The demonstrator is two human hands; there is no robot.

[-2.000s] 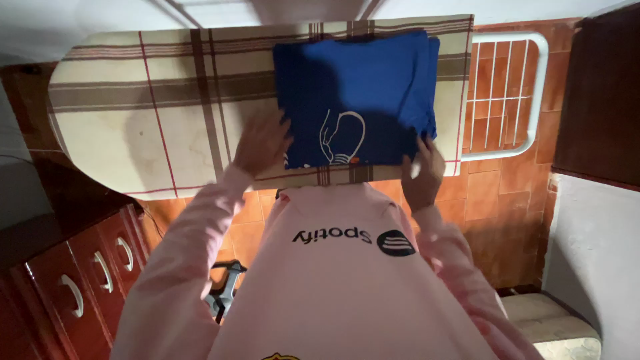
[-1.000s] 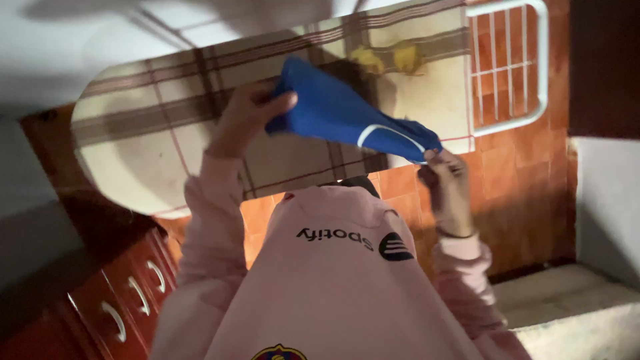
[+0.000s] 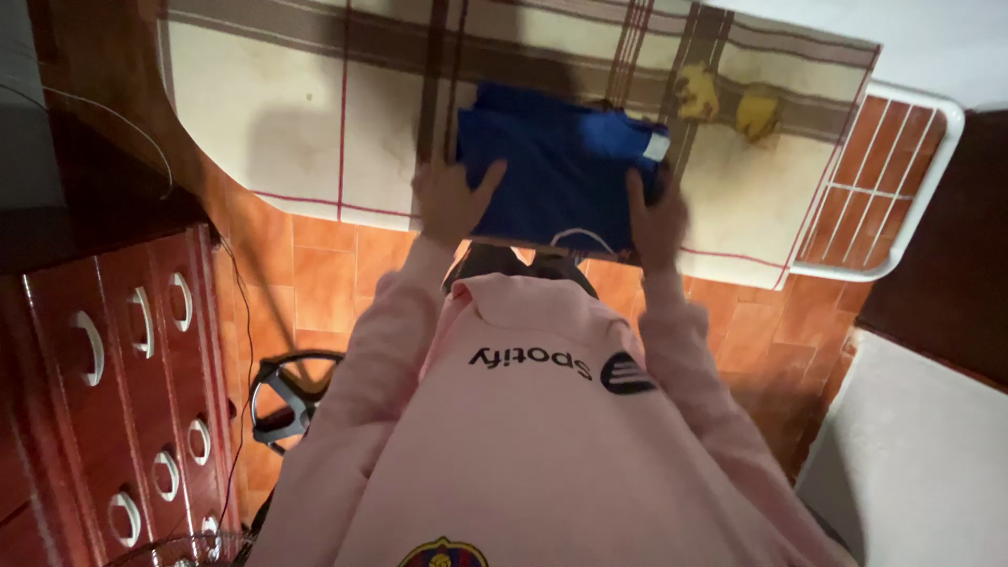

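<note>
A folded blue garment [image 3: 551, 169] lies on the plaid cover of an ironing board [image 3: 378, 134], close to the board's near edge. It shows a white patch at its upper right and a curved white line at its near edge. My left hand [image 3: 457, 197] rests at the garment's left side, thumb spread from the fingers. At its right side is my right hand [image 3: 657, 209], blurred, with the thumb apart and the fingertips by the cloth. Neither hand plainly grips the fabric.
Two yellowish marks or scraps [image 3: 756, 114] are on the cover at right. A white wire rack [image 3: 886, 181] extends from the board's right end. Red drawers [image 3: 118, 378] with white handles stand at left, near a thin cable and a dark wheel-like base [image 3: 287, 398] on the tiled floor.
The blue garment, held up between both hands a second ago, now lies folded on the board. Both hands have let go of their pinch on it. The view has shifted.
</note>
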